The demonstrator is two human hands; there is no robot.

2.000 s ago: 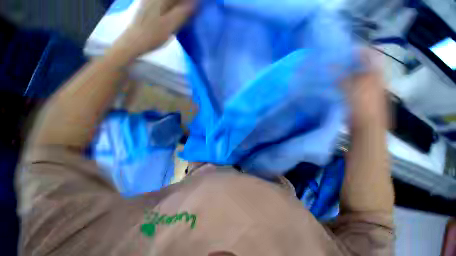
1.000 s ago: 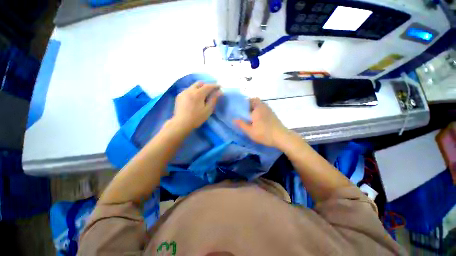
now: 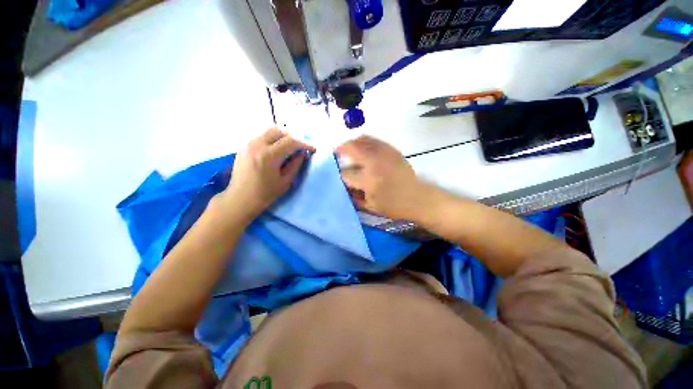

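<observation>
A blue garment piece (image 3: 319, 205) lies on the white table in front of the sewing machine (image 3: 262, 38) and hangs over the front edge towards my lap. Its paler side faces up between my hands, brighter blue cloth lies to the left. My left hand (image 3: 267, 169) pinches the cloth's far edge just in front of the presser foot (image 3: 315, 95). My right hand (image 3: 380, 178) is at the pale panel's right edge, fingers bent and slightly blurred; the fingertips appear to hold the cloth's corner. The cloth's edge lies short of the needle area.
Orange-handled thread snips (image 3: 463, 102) and a black phone (image 3: 536, 129) lie right of the needle area. A parts tray (image 3: 642, 121) is at the table's right end. A blue strip (image 3: 27, 178) runs along the left edge. More blue cloth (image 3: 467, 277) hangs below the table.
The cloth came down from in front of my chest onto the table. Since then both hands have shifted slightly left, and the pale panel has spread flatter between them. The view is closer to the needle.
</observation>
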